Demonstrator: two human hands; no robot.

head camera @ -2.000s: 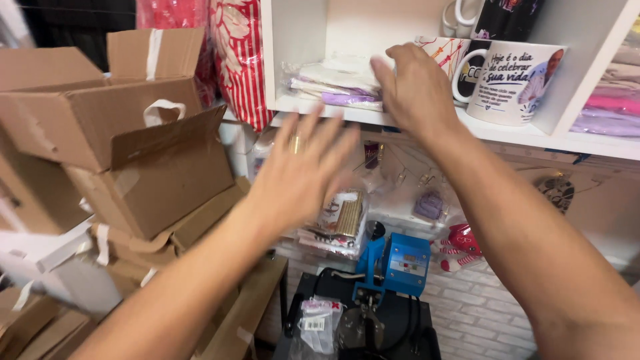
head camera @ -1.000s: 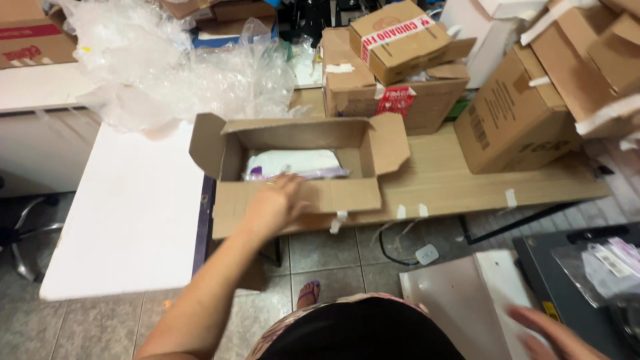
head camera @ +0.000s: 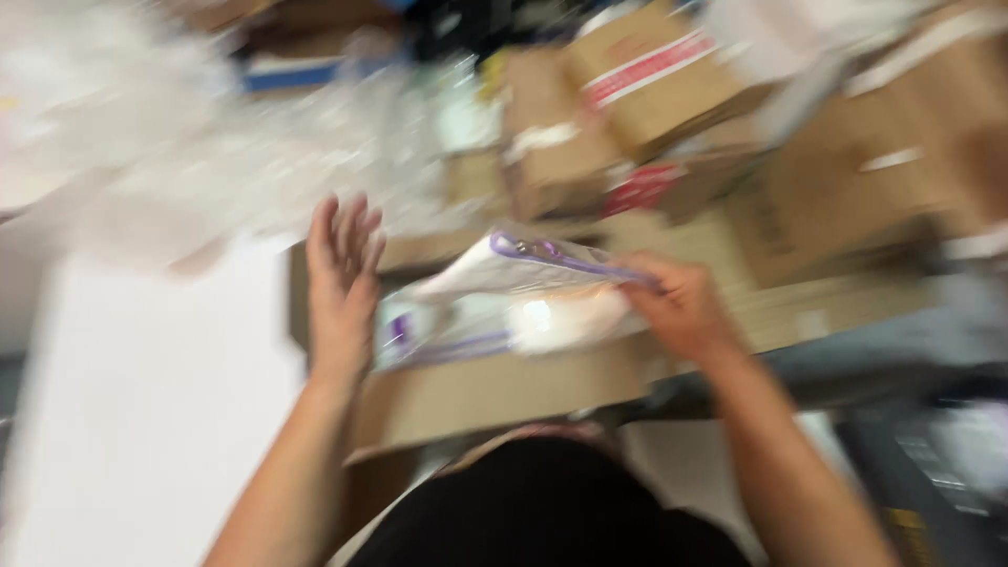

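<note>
My right hand [head camera: 681, 303] grips the right end of a clear plastic zip pouch with purple edging [head camera: 563, 264], which it holds above an open cardboard box [head camera: 504, 394]. White material shows in the pouch. Beneath it, more clear plastic with purple trim [head camera: 441, 335] lies in the box. My left hand [head camera: 342, 276] is raised at the box's left side, fingers up and somewhat apart, holding nothing. Motion blur hides fine detail.
Left of the box is a white tabletop [head camera: 157, 394], with heaped clear plastic wrap [head camera: 276, 150] behind. A taped carton with a red-and-white strip [head camera: 661, 79] rests on another carton. A large cardboard box [head camera: 858, 181] stands at right.
A second ago one hand was reaching into the box. Now my right hand holds a pouch up over it and my left hand is raised at its left side.
</note>
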